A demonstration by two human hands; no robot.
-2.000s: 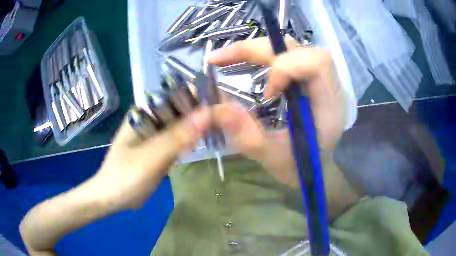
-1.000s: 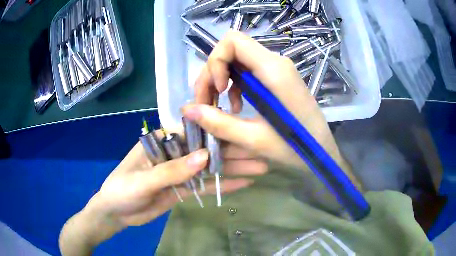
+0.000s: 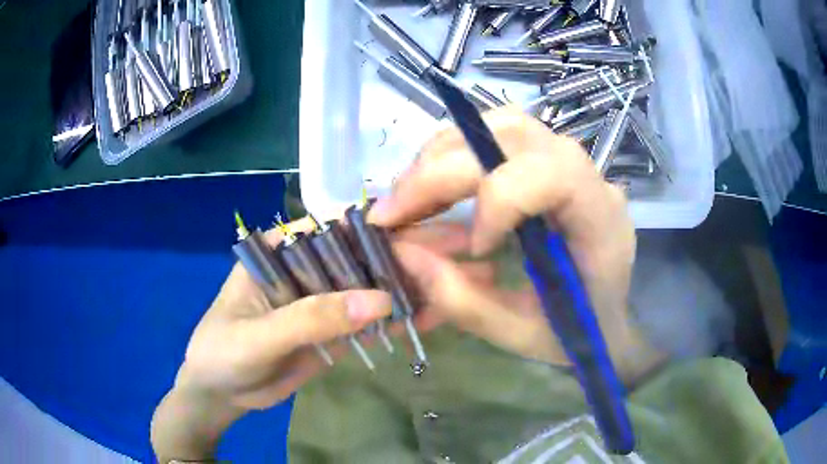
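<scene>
My left hand (image 3: 263, 340) holds several silver metal cylinders (image 3: 337, 256) side by side in a fan, thumb across them. Short yellow-green lead wires (image 3: 239, 224) stand at their upper ends. Thin pale shafts (image 3: 415, 339) project from the lower ends. My right hand (image 3: 567, 195) holds blue-and-black tweezers (image 3: 576, 326) like a pen, the dark tip pointing up and left over the large tray, away from the held cylinders. Its thumb and fingers are at the rightmost cylinder; their exact contact is partly hidden.
The white large tray (image 3: 329, 136) holds loose cylinders, mostly at its back and right, with tiny thin bits on its floor. A clear small box (image 3: 107, 145) with cylinders in rows is at upper left, beside a black glossy slab (image 3: 72, 118). Clear plastic sleeves (image 3: 757, 118) lie at right.
The cylinders, lifted blurred near the tray earlier, are now lower in a spread fan. My right hand has moved right and its tweezers are steeper than a second ago. The view has shifted.
</scene>
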